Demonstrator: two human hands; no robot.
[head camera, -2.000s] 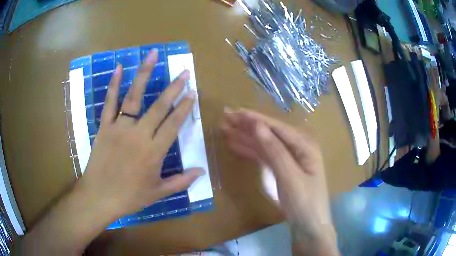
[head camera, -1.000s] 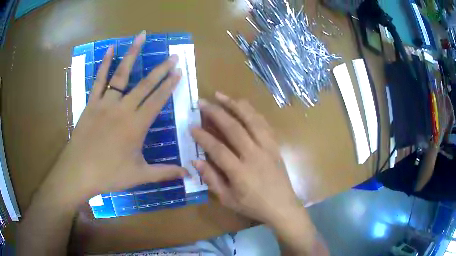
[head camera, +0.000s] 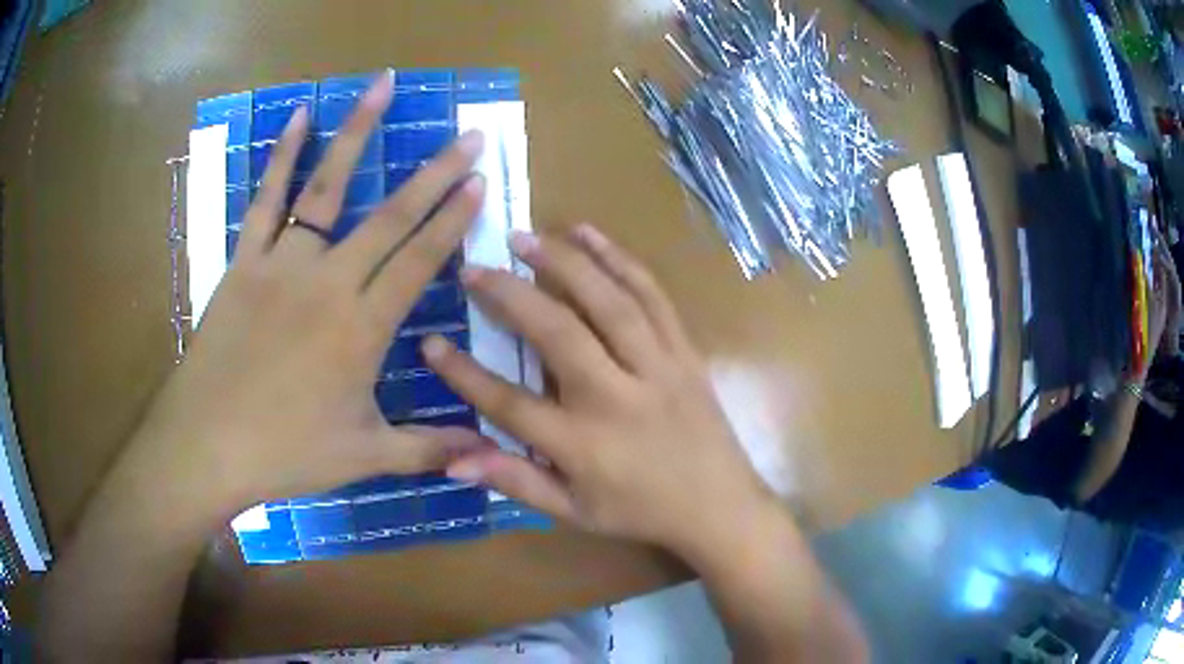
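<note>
A blue solar cell sheet (head camera: 422, 350) lies on the brown table, with a white strip (head camera: 208, 221) along its left edge and another white strip (head camera: 497, 298) along its right edge. Fine tabbing wires (head camera: 178, 260) poke past the left edge. My left hand (head camera: 312, 337) lies flat on the sheet with fingers spread, fingertips and thumb at the right strip. My right hand (head camera: 584, 389) rests with spread fingers over the right strip and partly hides it. Its thumb is beside my left thumb. Neither hand grips anything.
A pile of cut silver ribbon (head camera: 779, 143) lies at the upper right. Two loose white strips (head camera: 932, 298) lie right of it, beside a black cable. Dark equipment (head camera: 1065, 272) stands at the far right, with part of a person (head camera: 1104, 441) near it. The table's front edge curves below.
My right hand has come in from the right side onto the right strip and moved further over the sheet. My left hand has stayed spread on the sheet.
</note>
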